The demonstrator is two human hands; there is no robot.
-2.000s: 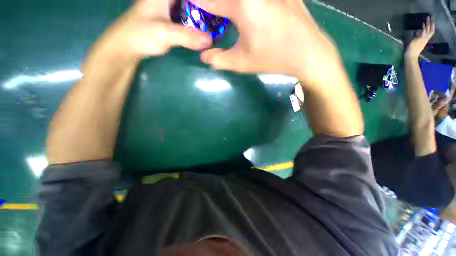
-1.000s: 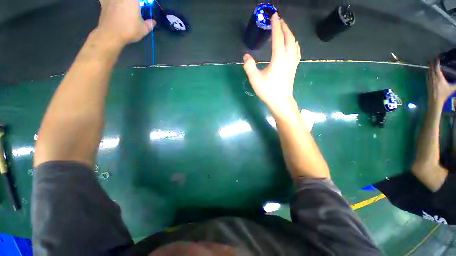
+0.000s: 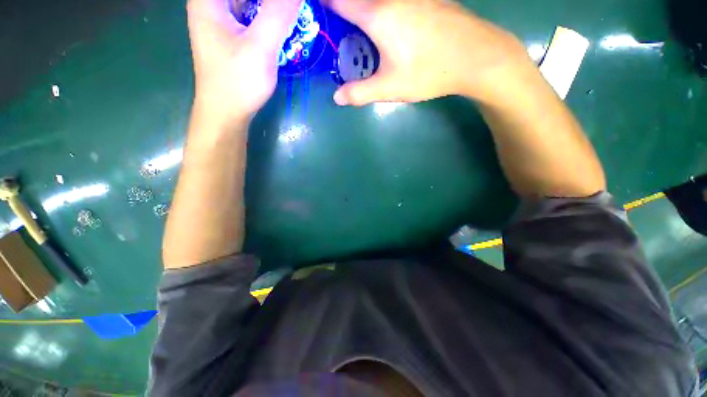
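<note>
A cylindrical unit with a lit LED board (image 3: 301, 39) glows blue and white at the top of the view. My left hand (image 3: 239, 58) is closed around it from the left, and the frame's top edge cuts off part of both. My right hand (image 3: 419, 50) holds a dark round end cap (image 3: 357, 59) with pale marks, just right of the board. A thin red wire runs between the board and the end cap. The housing is mostly hidden by my left hand.
The green bench (image 3: 349, 178) has small clear rings (image 3: 139, 194) at left. A hammer (image 3: 43, 233) and a cardboard box (image 3: 23, 271) lie at far left. A blue bin (image 3: 120, 323) is at the lower left edge. A white card (image 3: 564, 60) is right of my right forearm.
My hands were apart over the conveyor one second ago; now they are together at the unit and end cap. The view has shifted, showing more of the bench's left side.
</note>
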